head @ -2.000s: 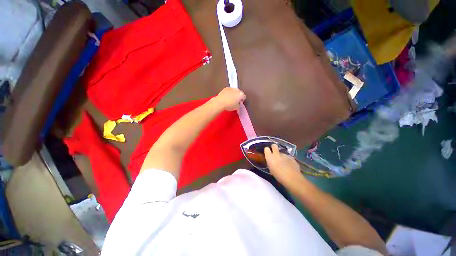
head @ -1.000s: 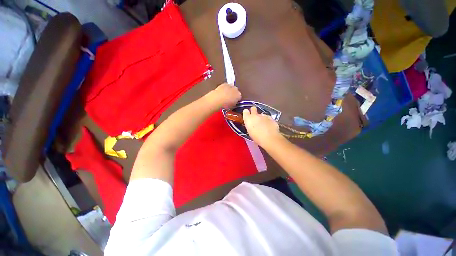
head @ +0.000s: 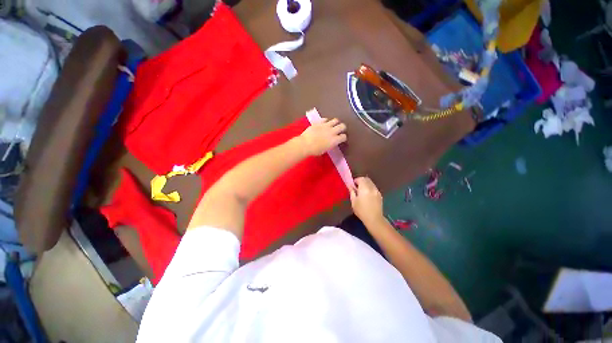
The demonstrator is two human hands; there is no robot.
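The red garment panel (head: pixel 288 194) lies nearest me on the brown table (head: pixel 329 74). A narrow pinkish-white strip of interfacing tape (head: pixel 341 164) runs along its right edge. My left hand (head: pixel 324 136) lies over the upper part of the strip, fingers slightly apart; whether it grips anything is unclear. My right hand (head: pixel 366 199) pinches the panel's edge at the strip's lower end. The steam iron (head: pixel 384 97), with an orange-brown handle, rests on the table to the right, untouched. The tape roll (head: pixel 294 13) is at the far edge, its loose end curled beside it.
Stacked red panels (head: pixel 194 94) lie at the left, with a yellow hook-shaped piece (head: pixel 166 187) below them. Another red piece (head: pixel 144 218) lies further left. A padded brown arm (head: pixel 60 141) stands at the left. The iron's wrapped cord (head: pixel 484 67) and a blue crate (head: pixel 513 80) are at the right.
The iron has moved from the panel's edge to the table at upper right, and my right hand has let it go and moved to the panel's corner. The tape is now separate from the roll.
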